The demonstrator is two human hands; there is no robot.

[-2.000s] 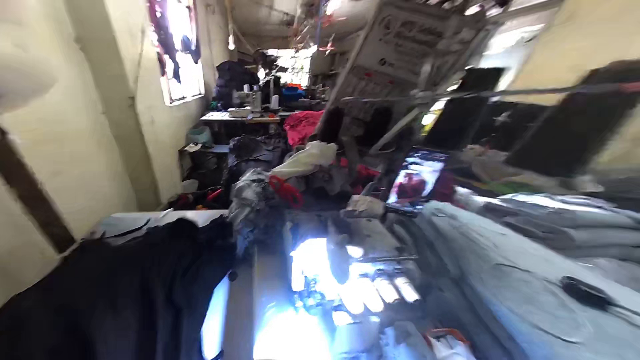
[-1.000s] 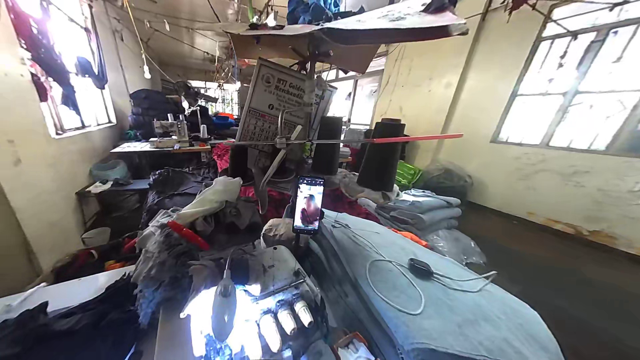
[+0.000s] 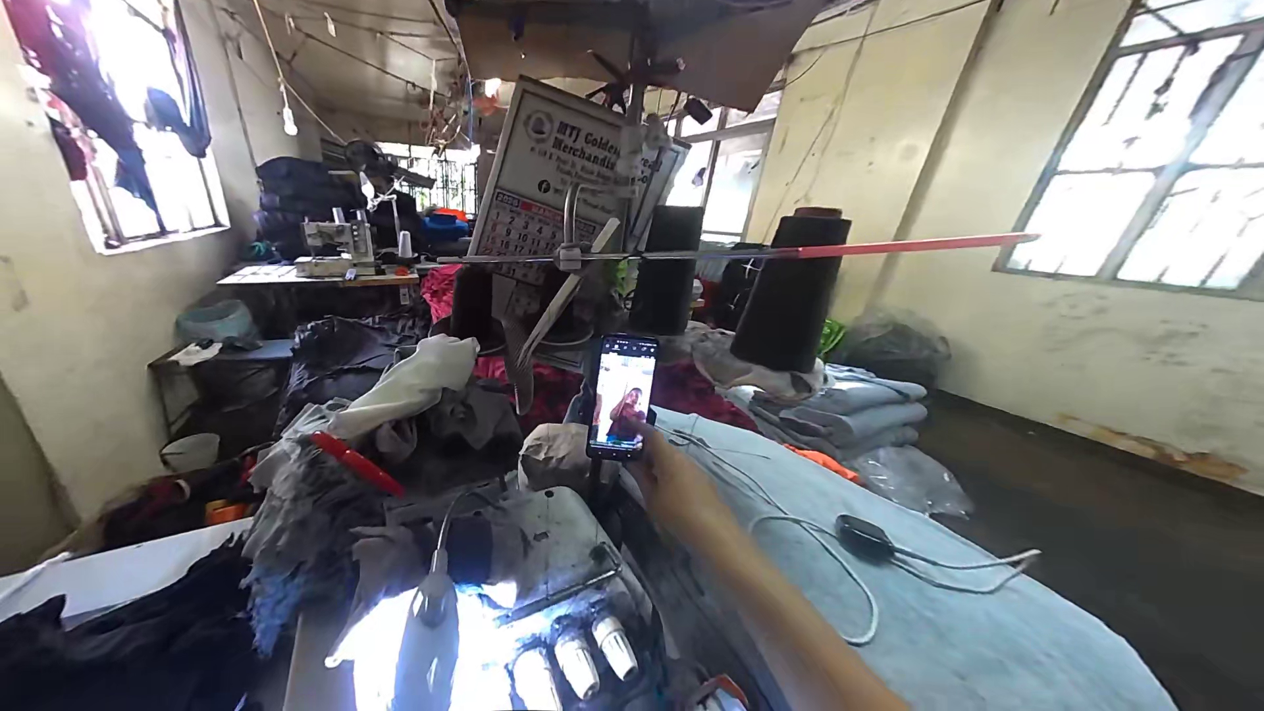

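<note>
A smartphone (image 3: 622, 395) with a lit screen stands upright behind the sewing machine (image 3: 553, 533). My right hand (image 3: 667, 474) reaches up from the lower right, its fingers at the phone's lower right edge and screen; whether it grips the phone cannot be told. A gooseneck lamp (image 3: 434, 597) lights the machine's front, where several white tension knobs (image 3: 576, 664) stick out. Pale blue denim fabric (image 3: 948, 632) lies under my forearm, with a white cable and its black inline box (image 3: 864, 538) on it. My left hand is out of view.
Black thread cones (image 3: 795, 291) stand behind the phone, below a red-tipped rod (image 3: 913, 245). Grey scraps and a red-handled tool (image 3: 357, 464) lie left of the machine. Dark cloth (image 3: 128, 632) covers part of a white table. Folded denim (image 3: 854, 405) is stacked at right.
My right hand has come into view and reached the phone, which stood with no hand at it one second ago. The view has swung to the right since the first frame.
</note>
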